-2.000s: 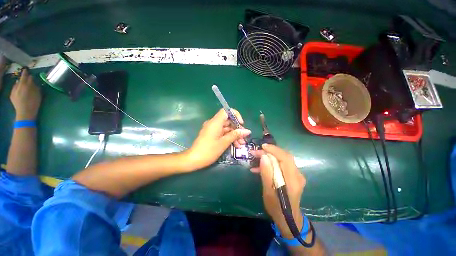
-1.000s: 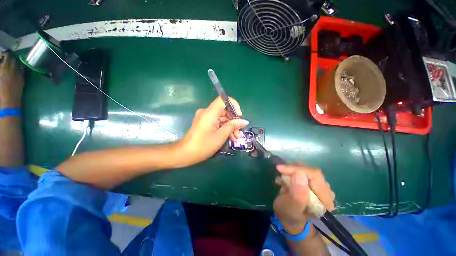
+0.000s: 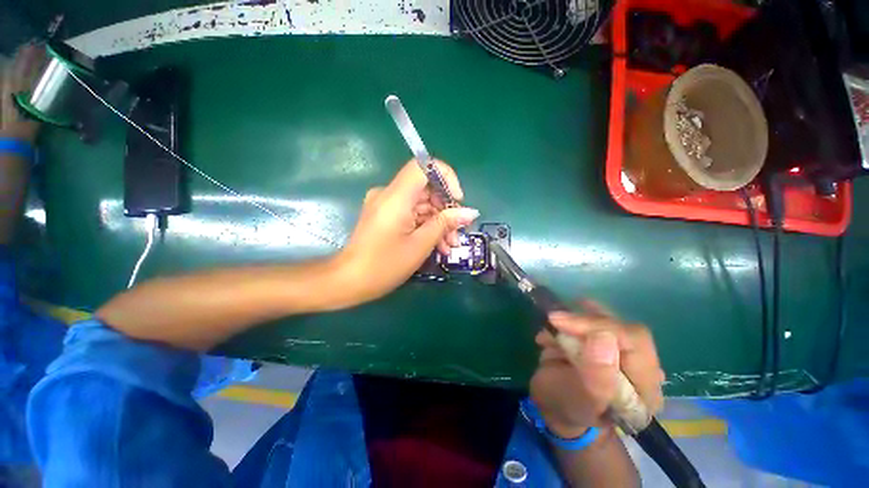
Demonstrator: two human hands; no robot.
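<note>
My left hand (image 3: 405,229) grips slim silver tweezers (image 3: 410,132), blunt end pointing up and away, fingertips over the left edge of a small watch-like unit (image 3: 467,254). The unit has a dark frame and a pale violet-white inside, and sits on a dark flat jig (image 3: 499,232). The tweezers' tips are hidden under my fingers. My right hand (image 3: 600,367) holds a soldering iron (image 3: 545,303) by its pale worn grip. The iron's tip is at the unit's right edge; whether it touches cannot be told. A thin solder wire (image 3: 202,173) runs from the left toward my left wrist.
A solder spool (image 3: 50,88) and a black slab (image 3: 154,148) with a white cable are left. A round-grilled fan (image 3: 524,27) is beyond my hands. A red tray (image 3: 629,194) with a tan cup (image 3: 748,129) and black cables is right. Another person's arm (image 3: 13,181) is far left.
My right hand has turned the iron from pointing away to pointing at the unit, and now sits lower right. My left hand stays at the unit. The view has shifted, so the fan sits higher.
</note>
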